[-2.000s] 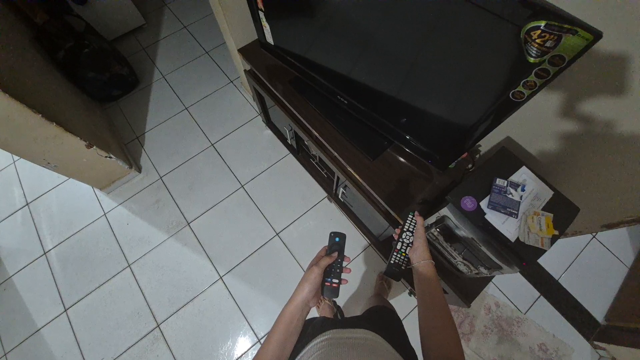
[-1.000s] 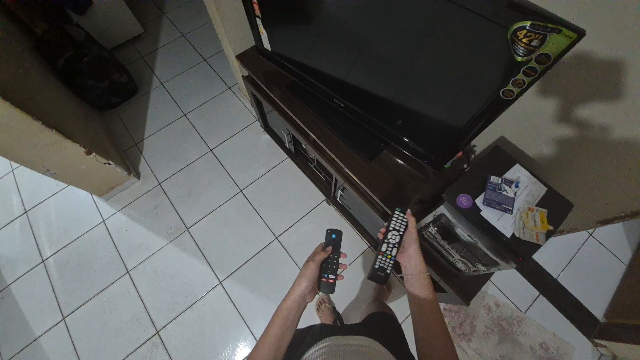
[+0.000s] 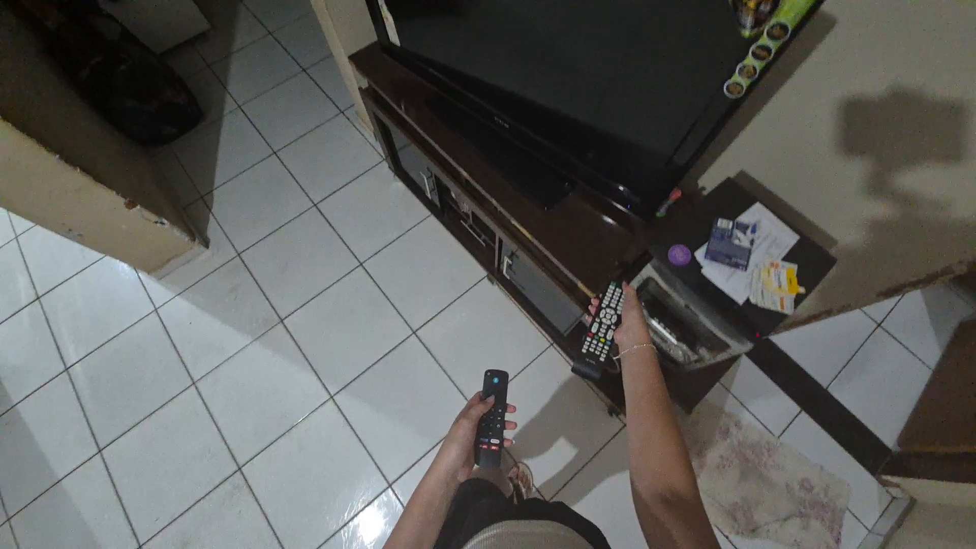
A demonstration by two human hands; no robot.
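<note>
My left hand is closed around a slim black remote control, its thumb resting on the upper buttons. Farther right, my right hand grips a longer black remote control with many pale buttons, tilted, with its far end pointing at the television. A thin bracelet circles the right wrist. The flat-screen television has a dark screen and stands on a dark wooden TV stand, beyond both hands. The right hand is over the stand's near right end as seen from above; the left is over the tiled floor.
A dark side table holds papers, a blue box, a yellow-and-white packet and a purple round item. A patterned mat lies at lower right. A wall corner juts in at left, near a dark bag-like object.
My right hand has reached forward toward the television with the longer remote, away from the left hand. The left hand still holds the slim remote.
</note>
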